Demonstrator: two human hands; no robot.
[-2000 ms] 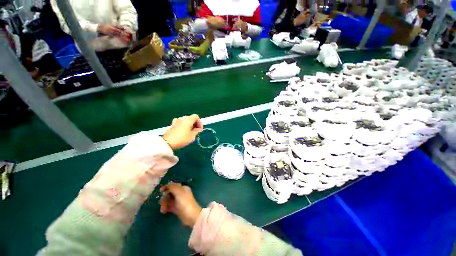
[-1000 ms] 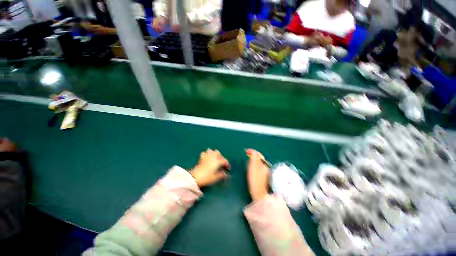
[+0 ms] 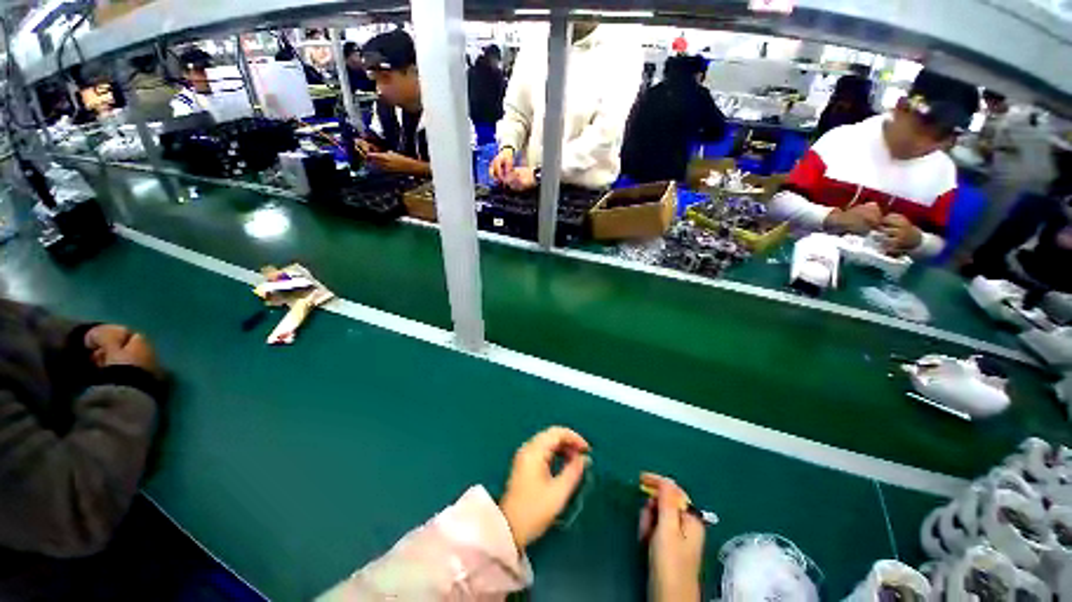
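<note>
My left hand (image 3: 545, 485) is above the green bench (image 3: 353, 435), with thumb and fingers pinched on a thin pale loop (image 3: 576, 508) that hangs faintly below them. My right hand (image 3: 674, 543) is just to its right, closed on a small tool (image 3: 687, 506) with yellow parts and a dark and pale end; most of it is hidden in the fingers. A pile of thin white rings (image 3: 766, 572) lies right of my right hand, cut off by the bottom edge. Stacked white round parts (image 3: 982, 573) with dark insides stand at the lower right.
A pale metal rail (image 3: 658, 406) and upright post (image 3: 456, 212) stand before me. A white camera housing (image 3: 958, 386) lies on the conveyor. Yellow and white pieces (image 3: 294, 303) lie at left. A neighbour's folded arms (image 3: 88, 412) rest at far left. People work across the line.
The view has swung left and up. The hands are now side by side, with the ring pile and stacks shifted to the lower right. The neighbour's arms have come into view.
</note>
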